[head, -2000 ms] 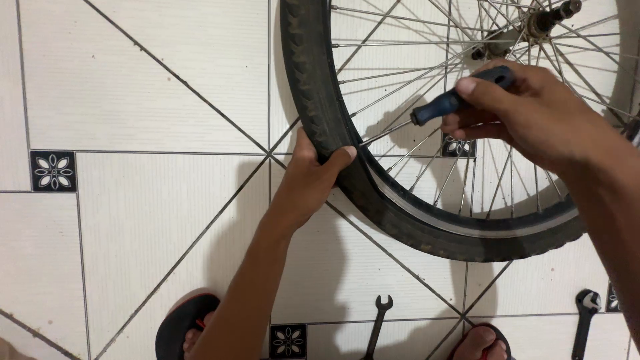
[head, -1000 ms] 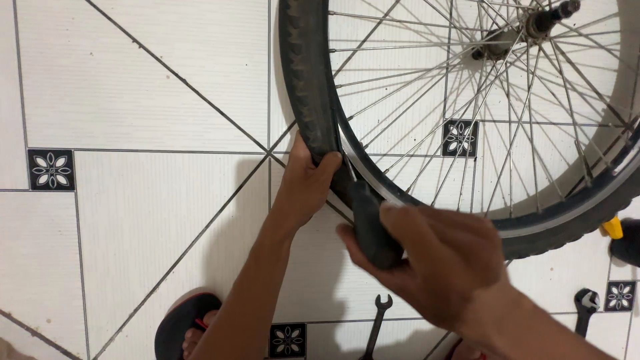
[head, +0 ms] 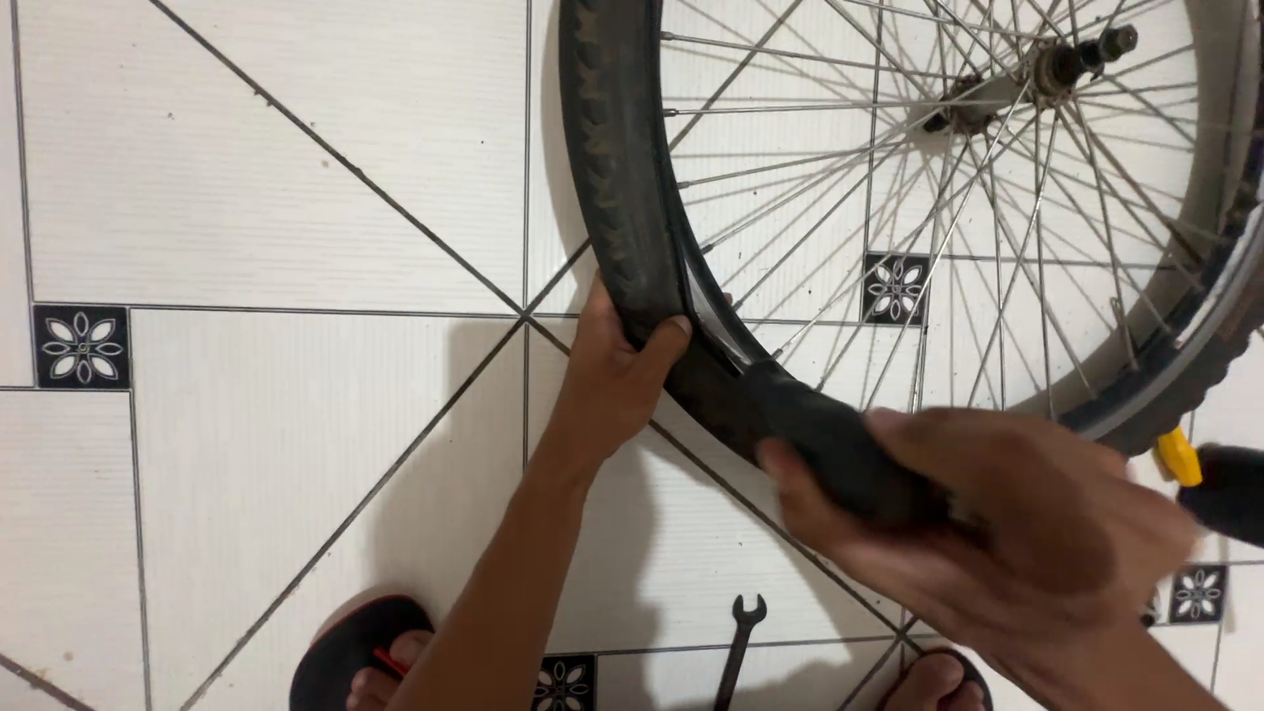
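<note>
A bicycle wheel with a black knobby tyre (head: 617, 168) and thin metal spokes fills the upper right. My left hand (head: 629, 365) grips the tyre at its lower left, thumb on the sidewall near the rim. In my right hand (head: 997, 504) is a screwdriver (head: 839, 434), its dark handle lying across the lower part of the tyre. The tool's tip is hidden at the tyre's inner edge. A gap between tyre and rim (head: 709, 306) shows just above it. The hub axle (head: 1007, 89) sticks up at the wheel's centre.
An open-end wrench (head: 741, 642) lies on the tiled floor between my sandalled feet (head: 365, 652). A yellow object (head: 1178, 457) and a black object (head: 1229, 494) are at the right edge, beside the tyre.
My right hand has swung the screwdriver from over the spokes to across the tyre, then further right. The left hand still grips the tyre. The second wrench at right is now mostly hidden.
</note>
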